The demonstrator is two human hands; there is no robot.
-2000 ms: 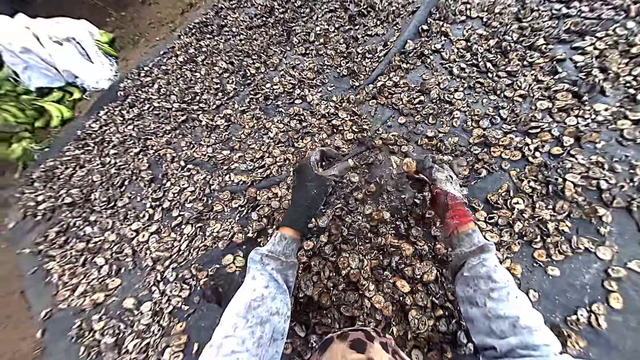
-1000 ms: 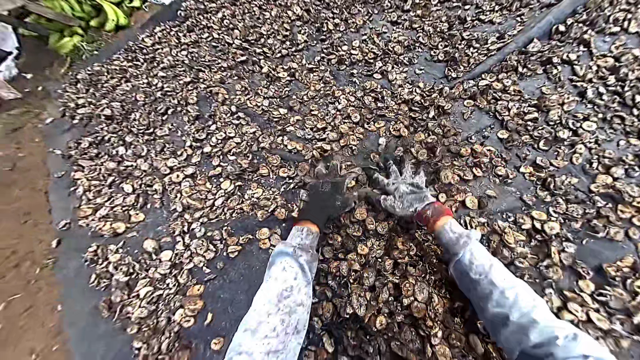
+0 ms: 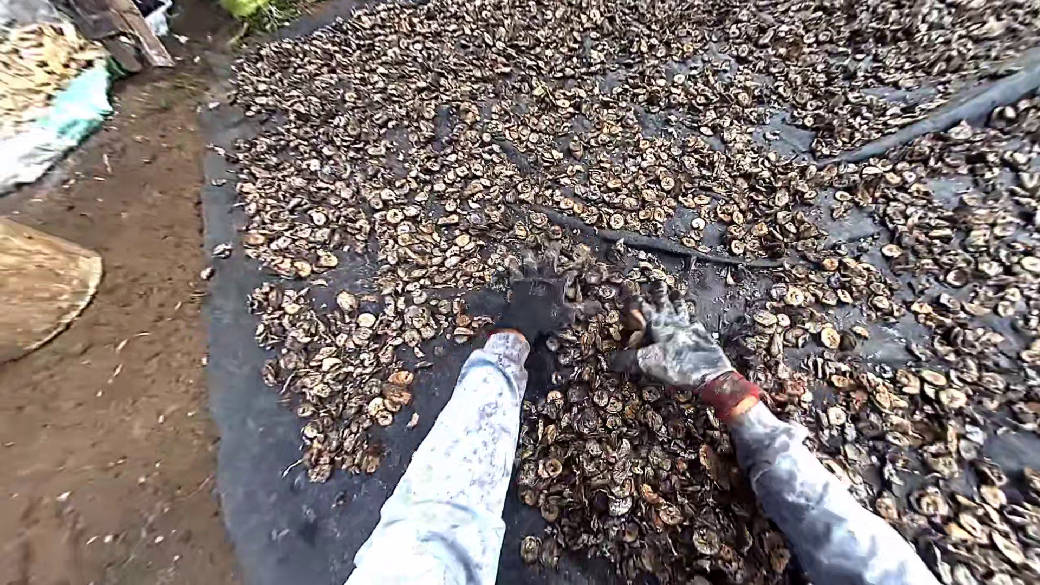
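Dried brown slices, round with pale centres, lie thickly over a black sheet. My left hand, in a dark glove, rests low among the slices at the middle of the view, its fingers spread and pointing away from me. To its right is my right hand, in a dirty grey glove with a red cuff, palm down and fingers apart, touching slices. A denser heap of slices lies below and between both hands. Neither hand is closed on anything that I can see.
Bare brown soil runs along the sheet's left edge. A woven basket or tray stands on it at the far left. A white and green sack with pale pieces is at the upper left. Raised folds cross the sheet.
The view has swung left, bringing more soil and the woven basket into sight. My hands were wider apart two seconds ago, then came close together, and now are somewhat apart over the slices.
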